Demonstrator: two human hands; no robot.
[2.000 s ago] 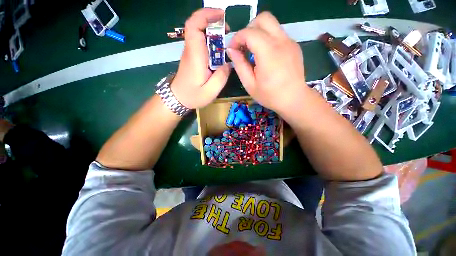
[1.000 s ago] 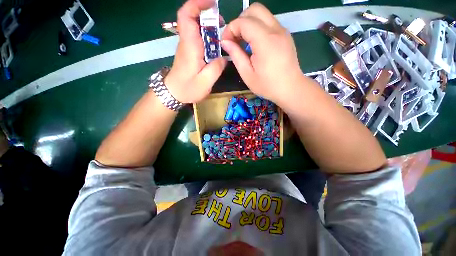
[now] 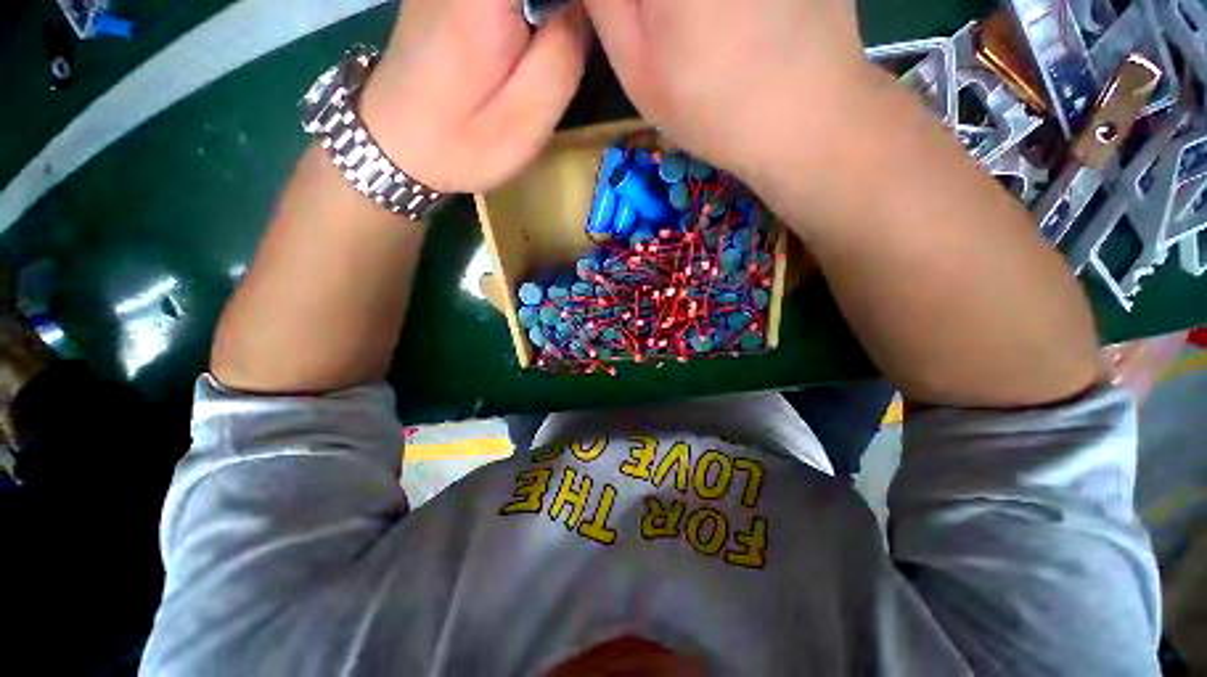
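My left hand point(image 3: 463, 93), with a metal watch on the wrist, is at the top edge of the picture, its fingers cut off. A small grey-white end of the plastic frame point(image 3: 544, 11) shows at its thumb side; the rest is out of view. My right hand point(image 3: 728, 73) is close beside it, also cut off at the top, so its fingertips are hidden. Below them stands the tan parts box point(image 3: 502, 265), holding bright blue cylinders point(image 3: 627, 196) and many grey-blue round pieces with red leads point(image 3: 675, 291).
A pile of white plastic frames point(image 3: 1059, 126) with a copper-brown piece point(image 3: 1120, 111) lies at the right. A white stripe point(image 3: 172, 77) crosses the dark-green surface point(image 3: 172, 212). A blue piece point(image 3: 111, 25) lies at the upper left. A dark sleeve point(image 3: 80, 463) shows at the far left.
Both hands have moved up in the picture, to its top edge, and the held frame is now mostly out of view. The view has shifted, and the pile sits higher at the right.
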